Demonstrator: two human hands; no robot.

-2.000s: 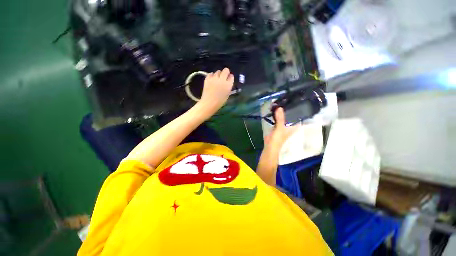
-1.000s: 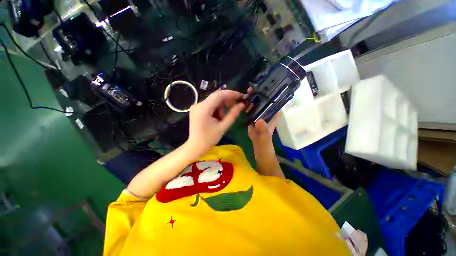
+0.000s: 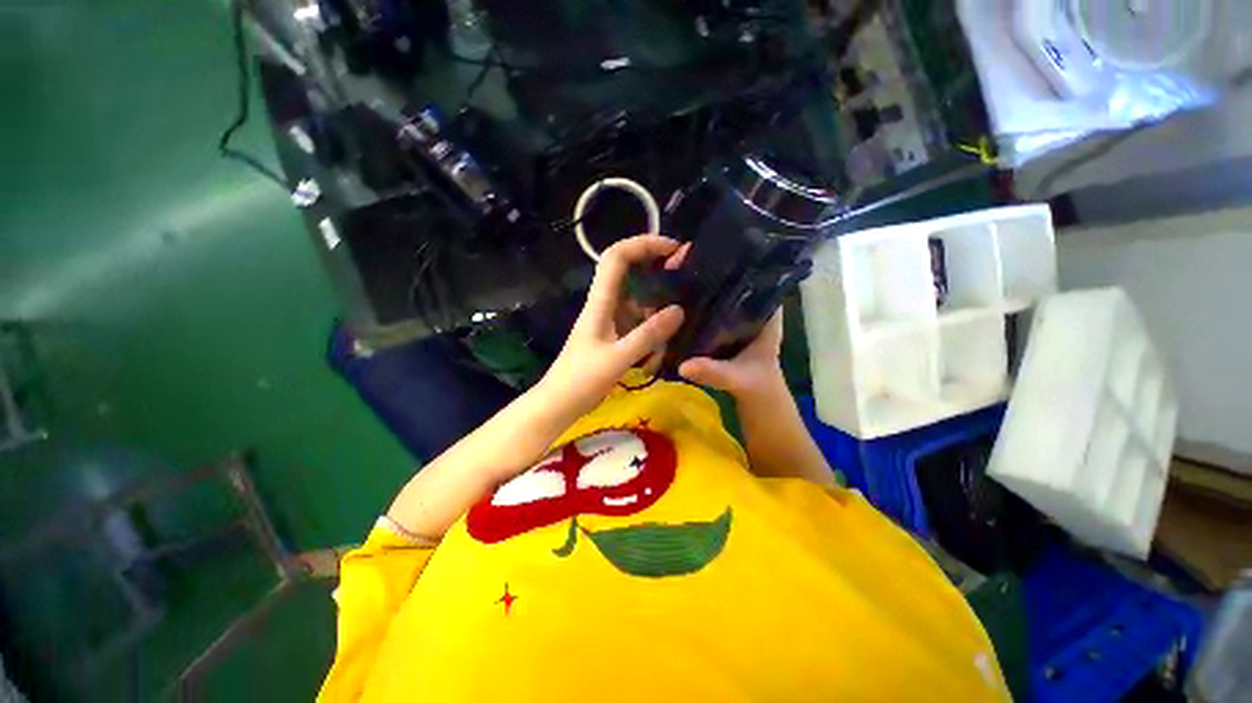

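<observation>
A black camcorder (image 3: 748, 254) is held between my two hands just above the bench's front edge, its ringed lens end pointing up and right. My left hand (image 3: 618, 309) grips its near left end, with thumb and fingers spread around that end. My right hand (image 3: 748, 360) supports it from below on the right side, partly hidden by the camcorder. Whether a small part or cable is between my left fingers cannot be told. A pale ring of tape (image 3: 617, 217) lies on the dark bench (image 3: 536, 275) just beyond my left hand.
Another camcorder (image 3: 460, 165) lies on the bench at the left, among black cables. A divided white foam tray (image 3: 906, 378) with one dark piece stands on a blue crate (image 3: 879, 464) at the right. A second foam block (image 3: 1085, 426) leans beside it. A white round-grilled fan (image 3: 1137, 21) is at the upper right.
My left hand has left the tape ring's area and now grips the camcorder together with my right hand. The camcorder is nearer my body. The view has shifted.
</observation>
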